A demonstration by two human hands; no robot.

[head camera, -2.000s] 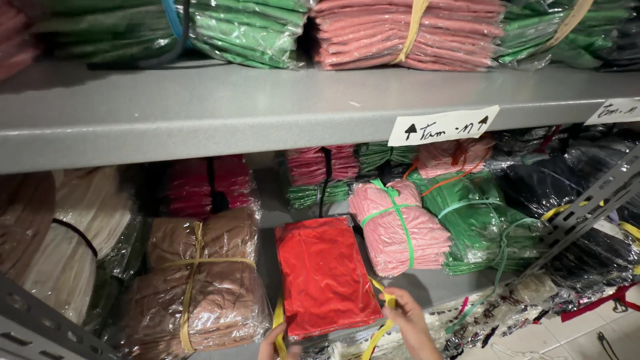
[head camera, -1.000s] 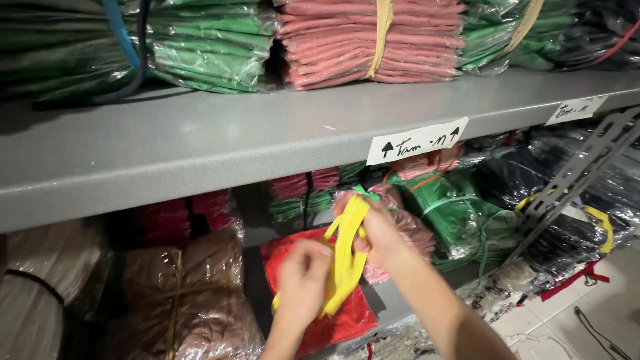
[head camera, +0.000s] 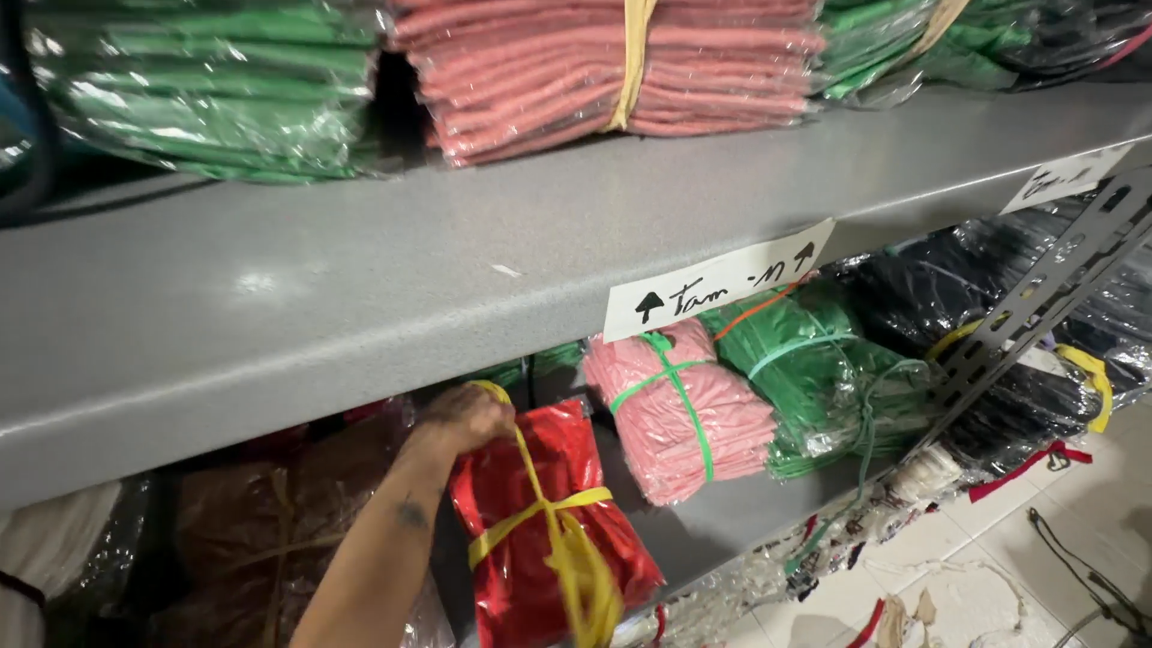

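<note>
My left hand reaches in from the lower left, its fingers closed on one end of a yellow fabric strip at the back of a red plastic-wrapped bundle. The strip crosses over the bundle's top, and a looped, blurred length of it hangs down over the front edge. The red bundle lies on the lower shelf, slightly tilted in view. My right hand is out of view. Just right of the red bundle lies a pink bundle tied crosswise with green strip.
The grey upper shelf juts out above my hand, carrying pink and green bundles. A brown bundle lies left. Green and black bundles and a slotted metal upright stand right.
Both hands held the bunched yellow strip above the red bundle; now the strip crosses the bundle. My left hand has moved to its back edge, and my right hand has left the view.
</note>
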